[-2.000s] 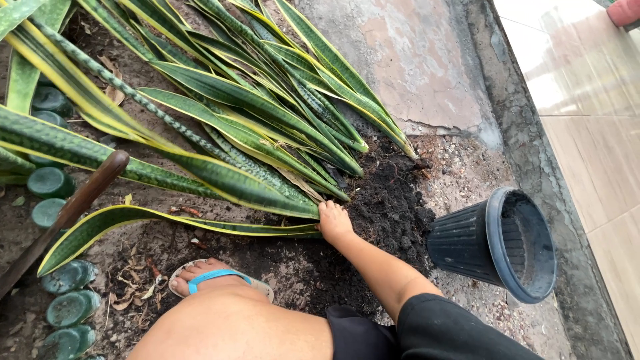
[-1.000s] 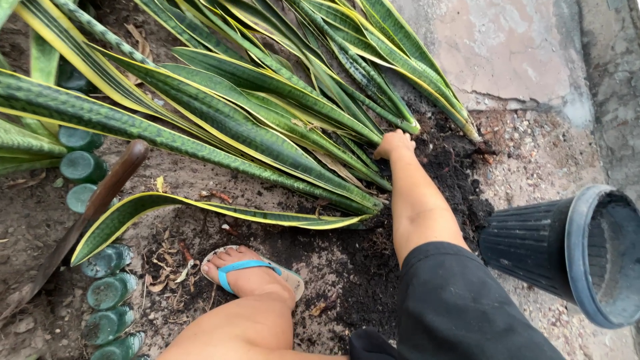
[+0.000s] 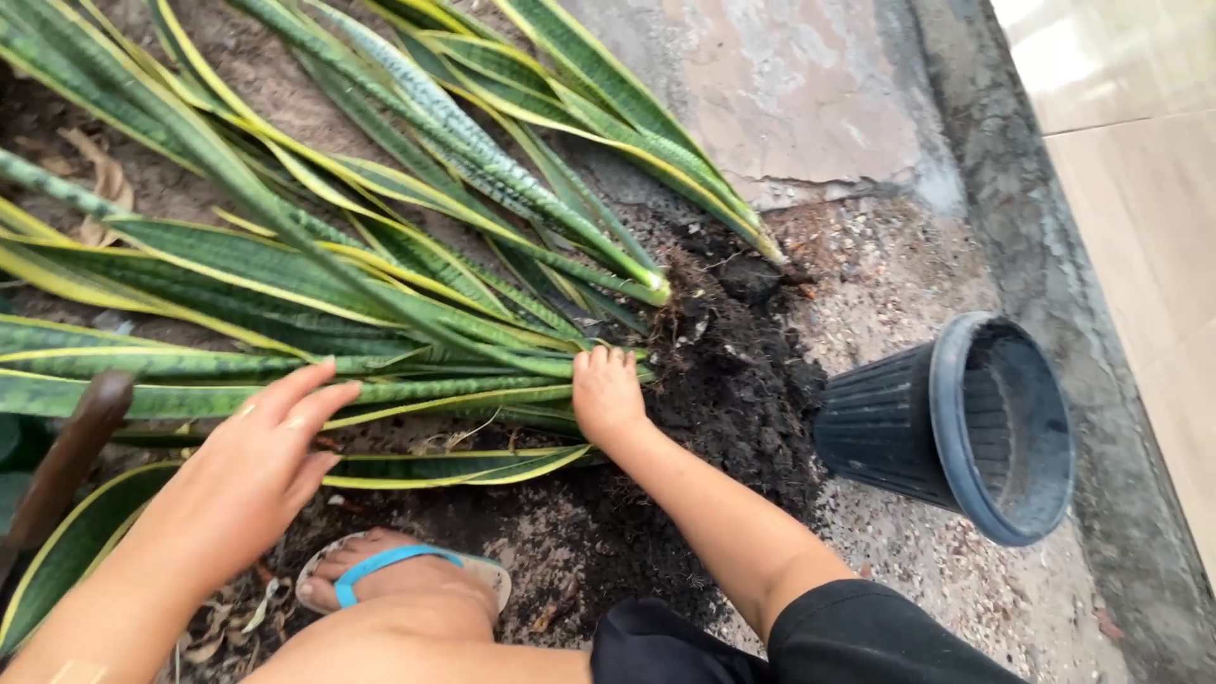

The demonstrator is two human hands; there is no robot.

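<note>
Snake plant leaves [image 3: 446,275] with yellow edges lie in a loose heap across the upper left, their bases toward dark soil [image 3: 746,408]. My right hand [image 3: 608,394] is closed around the base ends of several leaves, at the left edge of the soil. My left hand [image 3: 275,432] rests near the middle of the same leaves, palm down, fingers spread and bent a little; whether it grips any is unclear. Below my right hand, one curved leaf [image 3: 446,467] lies on the ground.
A black ribbed plastic pot [image 3: 883,418] lies on its side right of the soil. A brown wooden handle [image 3: 81,446] slants at far left beside green glass bottles [image 3: 19,446]. My foot in a blue-strapped flip-flop [image 3: 404,570] stands below the leaves. A concrete curb [image 3: 1054,237] borders pale tiles.
My left hand has come into view over the leaves. My right hand now holds several leaf bases together. Some leaves lie differently, now bunched under both hands.
</note>
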